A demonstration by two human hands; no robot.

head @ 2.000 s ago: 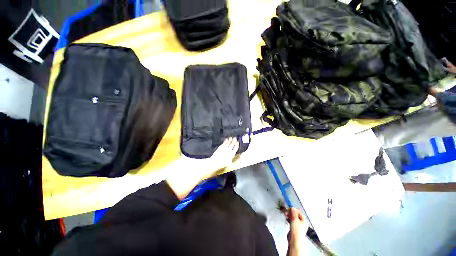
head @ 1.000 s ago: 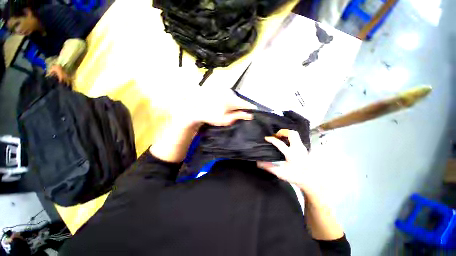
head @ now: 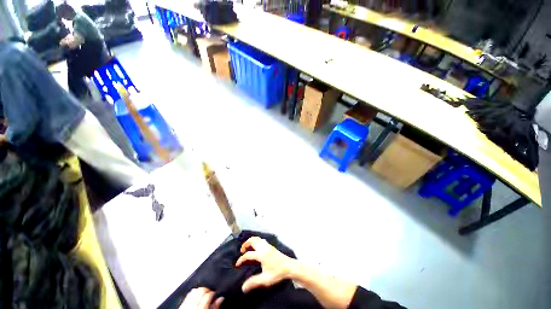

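A black bag (head: 220, 265) lies at the bottom centre, against the near edge of the white board (head: 163, 241). My right hand (head: 264, 264) rests on it with bent fingers gripping the fabric. My left hand (head: 201, 298) is partly cut off by the bottom edge, its fingers on the same fabric. A wooden stick (head: 221, 199) with a pale tip juts out from the bag's far edge. Its near end is hidden by the fabric.
Camouflage backpacks (head: 42, 241) lie at the left. A person in a blue top (head: 39, 90) stands behind them; another person (head: 87, 45) is farther back. A long table (head: 362, 72), blue stool (head: 345, 143), blue bin (head: 255, 73) and cardboard box (head: 406, 160) are beyond. Black scraps (head: 157, 208) lie on the board.
The view has swung to the right. The black bag has gone from the table to the board's edge by the stick, and both hands are on it.
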